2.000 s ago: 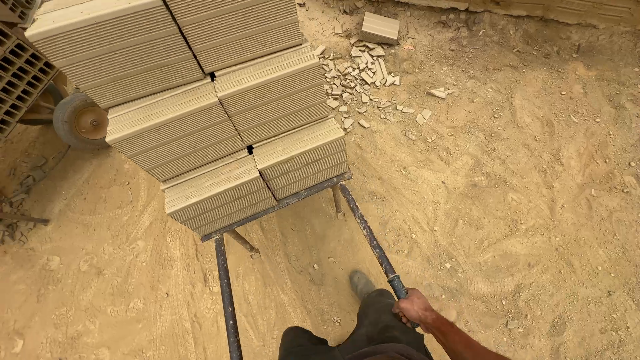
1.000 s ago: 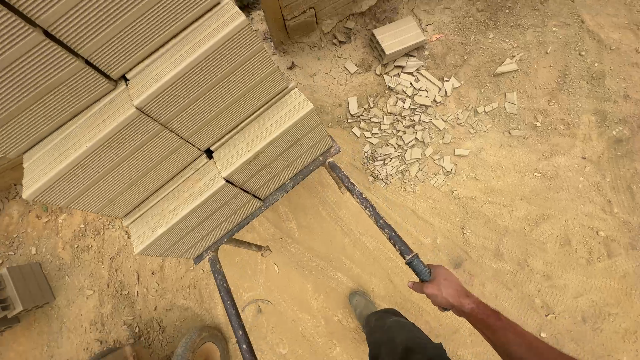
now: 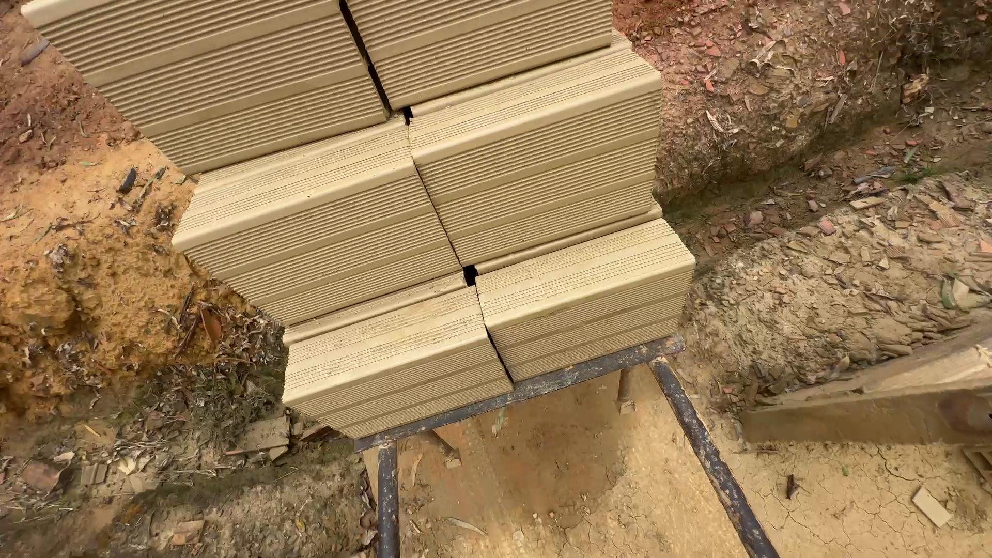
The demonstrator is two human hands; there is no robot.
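Ribbed, pale clay blocks are stacked in two columns, several layers high, on a dark metal cart frame. Two worn metal handle bars run from the frame toward the bottom edge, the left bar nearly straight down and the right bar slanting to the right. Short metal legs show beneath the frame. Neither of my hands is in view, so what they hold cannot be seen.
An orange earth bank lies at left, with dry leaves and debris below it. Reddish rubble and a narrow ditch lie at upper right. A wooden board juts in from the right. Cracked dirt ground extends beneath.
My right hand, on the right handle bar in the earlier frames, has left view. The view has shifted from sandy ground with a broken-piece heap to the earth bank and ditch.
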